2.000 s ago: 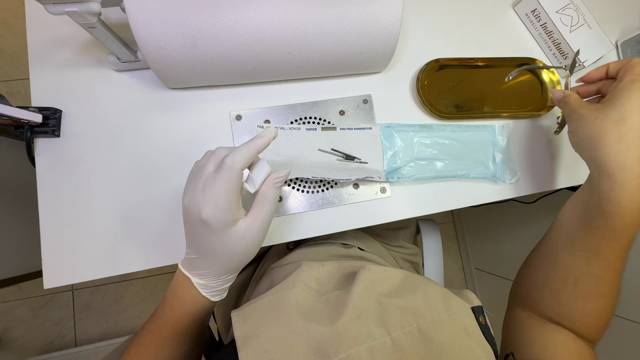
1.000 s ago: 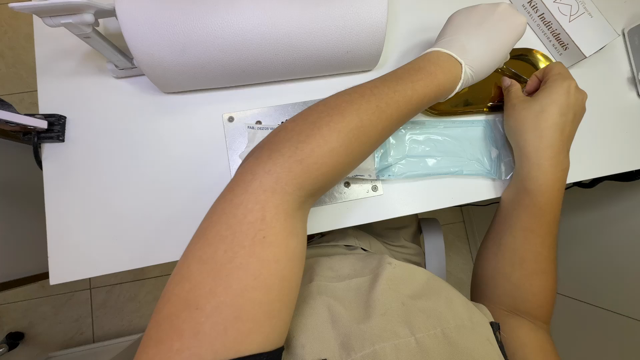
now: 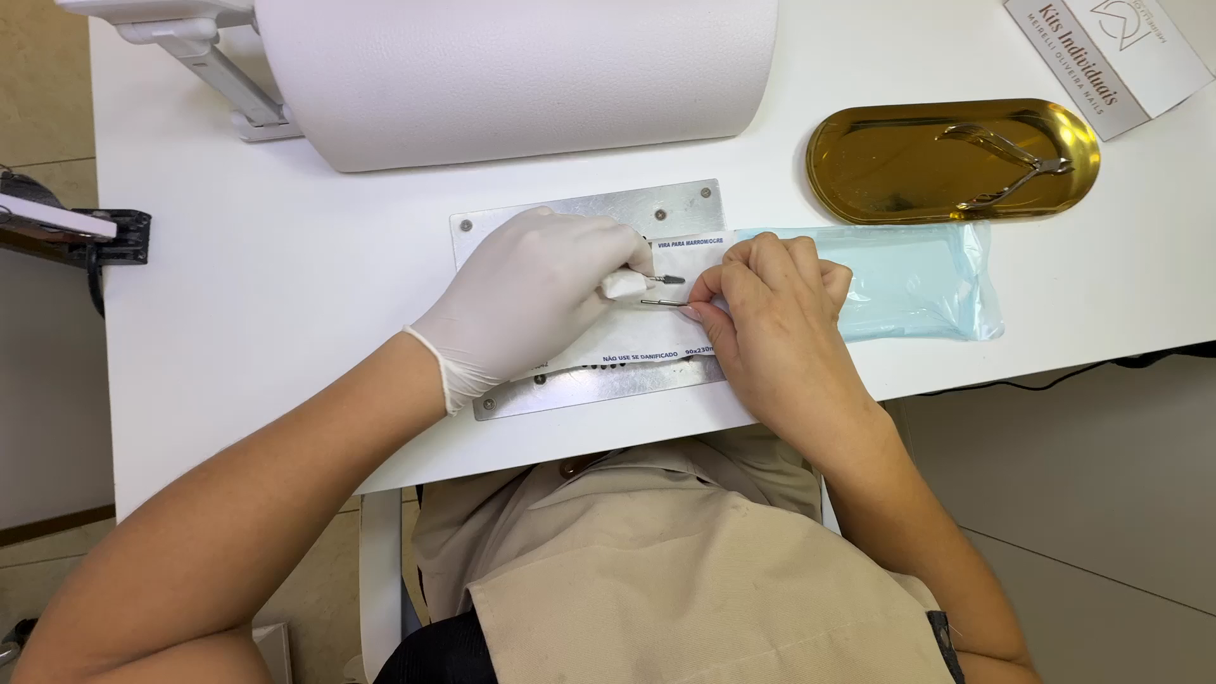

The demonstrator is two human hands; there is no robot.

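Note:
My left hand (image 3: 546, 285), in a white glove, holds a folded white wipe (image 3: 624, 285) over the sterilization pouch. A small nail drill bit (image 3: 671, 279) with a dark head lies or is held right beside the wipe; which one I cannot tell. My bare right hand (image 3: 774, 313) pinches the end of a second thin metal bit (image 3: 660, 302) between thumb and forefinger. Under both hands is the pouch, its white paper part (image 3: 617, 344) at the left and its light blue film (image 3: 912, 285) at the right. The metal cuticle nippers (image 3: 1031, 169) rest in the gold oval tray (image 3: 850, 161).
Beneath the pouch is a perforated metal plate (image 3: 508, 399) at the front edge of the white table (image 3: 266, 332). A white cushioned armrest (image 3: 532, 85) stands behind it. A printed white box (image 3: 1121, 57) is at the back right, and a black clamp (image 3: 128, 237) at the left edge.
The nippers, in my right hand two seconds ago, now lie in the gold tray. Both hands were at the tray one second ago and have moved left over the pouch. My right hand has taken hold of a bit.

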